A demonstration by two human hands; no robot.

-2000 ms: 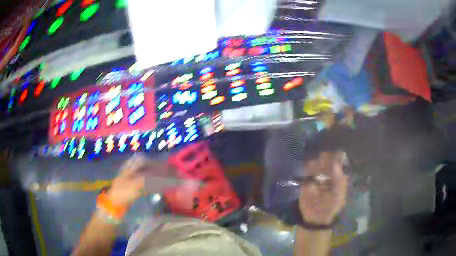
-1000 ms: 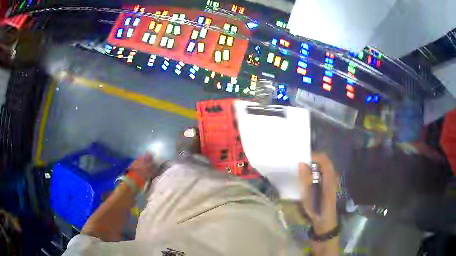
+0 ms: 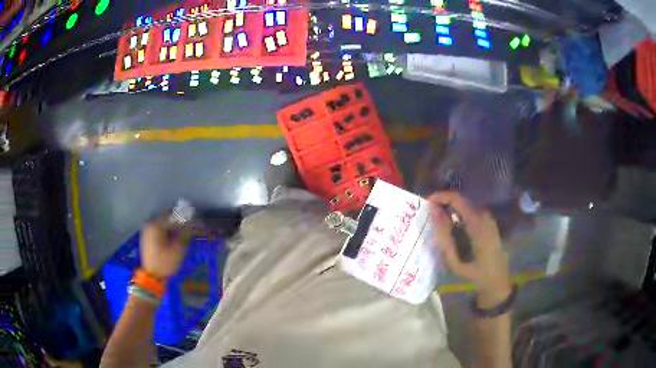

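A white note sheet (image 3: 392,248) with red handwriting and a dark strip along its left edge lies tilted over my lap. My right hand (image 3: 471,241) grips its right edge and also has a dark marker or pen (image 3: 458,233) across the fingers. My left hand (image 3: 164,248), with an orange wristband, is low at the left above the blue stool or crate. Its fingers are blurred beside a small shiny spot; whether it holds anything cannot be told. A red tray-like part (image 3: 342,144) with dark pieces in its sections lies just beyond the sheet.
A black panel (image 3: 331,68) with glowing keys and a red section (image 3: 216,44) spans the top. A blue stool or crate (image 3: 190,287) stands at lower left. A yellow item (image 3: 539,77) and a blue item (image 3: 586,61) are at upper right. Yellow lines (image 3: 208,133) mark the grey floor.
The sheet has turned and come lower, its writing now showing. My left hand has moved left, over the blue stool or crate. The lit panels sit higher in view.
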